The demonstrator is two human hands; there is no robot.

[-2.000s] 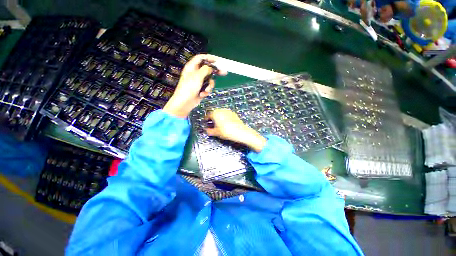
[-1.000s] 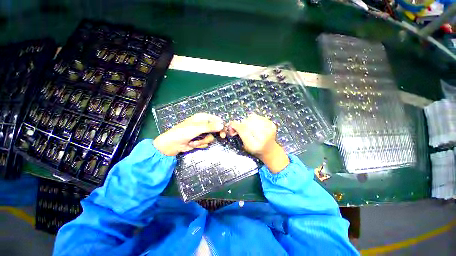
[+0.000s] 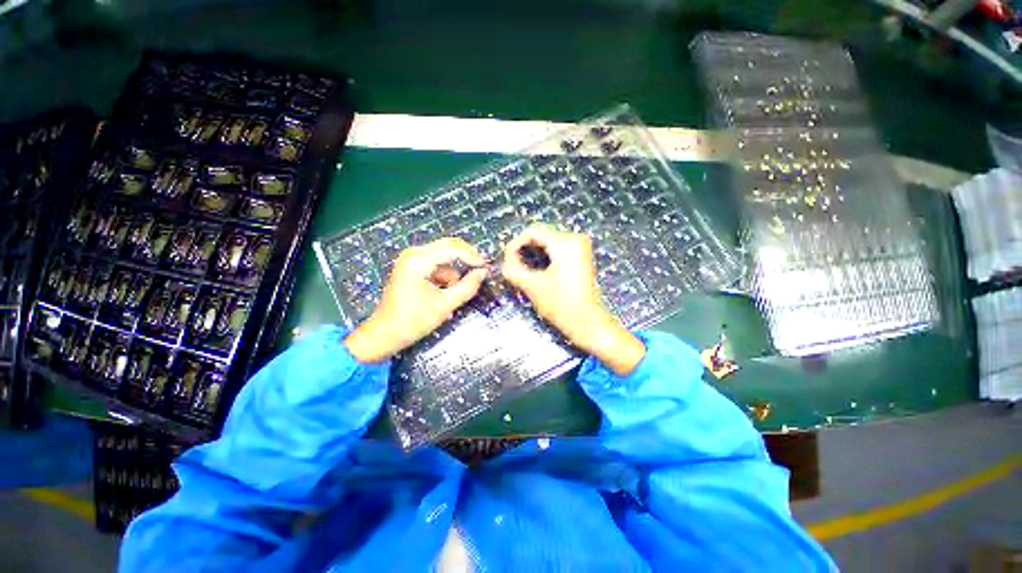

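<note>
My left hand [image 3: 426, 293] and my right hand [image 3: 555, 282] are close together over the clear blister tray [image 3: 661, 241], with a narrow gap between their fingertips. The left thumb and fingers are pinched on a small dark part [image 3: 452, 272]. The right fingers are curled around a dark object [image 3: 533, 256], partly hidden by the fingers. The clear tray lies at an angle, with dark parts in many pockets and glare on its near part.
Black blister trays [image 3: 168, 235] with metal-and-black components lie at the left. A ribbed clear tray [image 3: 829, 213] with gold specks stands right. Loose brass-coloured pieces [image 3: 719, 358] lie near my right sleeve. White bundles [image 3: 995, 229] are at far right.
Two seconds ago my left hand was raised beside the black tray; it came down to meet my right hand over the clear tray. Since one second ago the fingertips have moved slightly apart.
</note>
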